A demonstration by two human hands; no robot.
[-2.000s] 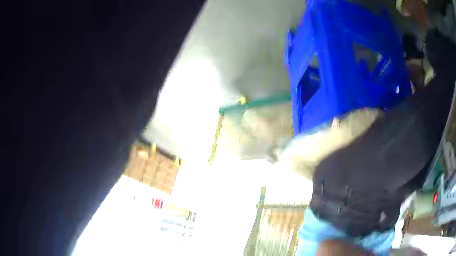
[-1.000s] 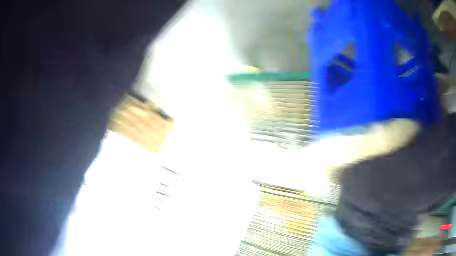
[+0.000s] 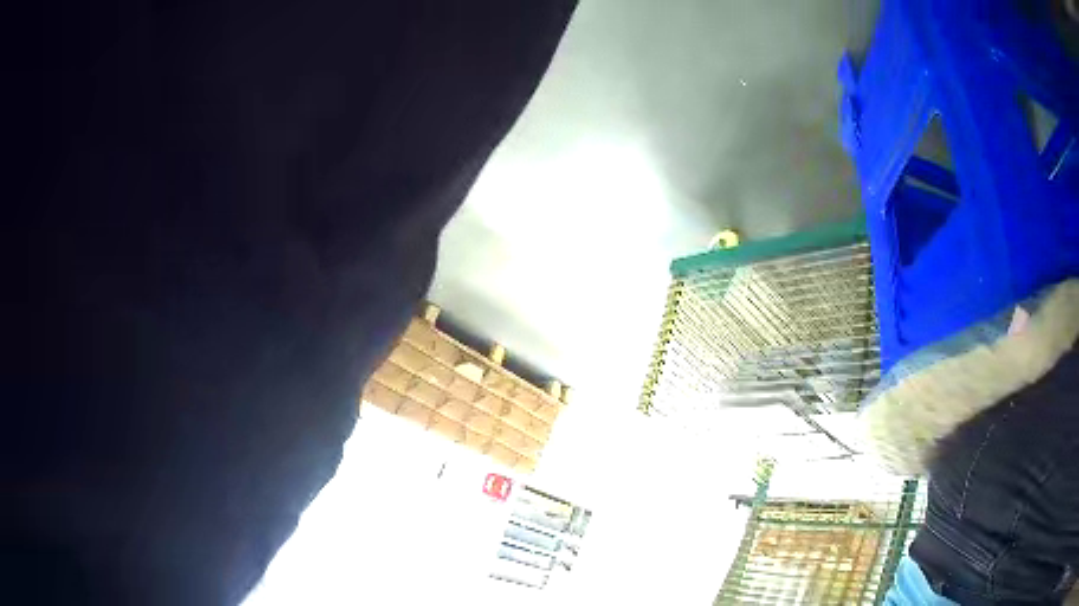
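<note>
Neither of my hands is in the picture. My dark clothing (image 3: pixel 225 272) fills the left of the view. The picture is tilted, nearly upside down. A bright blue plastic stool (image 3: pixel 964 260) stands at the upper right, cut off by the edge, with a person (image 3: pixel 1006 485) in dark clothing on it. A pale fluffy pad or trim (image 3: pixel 964 385) lies between the stool and the person. I cannot tell what it is.
A green-framed wire mesh cage (image 3: pixel 769 249) stands left of the stool. More green mesh (image 3: pixel 816 556) shows at the bottom right. Stacked brown cartons (image 3: pixel 467 391) on a pallet are at centre left. A small red sign or box (image 3: pixel 497 487) is below them. Shiny grey floor (image 3: pixel 722 118) glares white.
The view has shifted, so the stool and person sit further right and more cut off. The cage and cartons show more sharply. My dark clothing covers more of the view.
</note>
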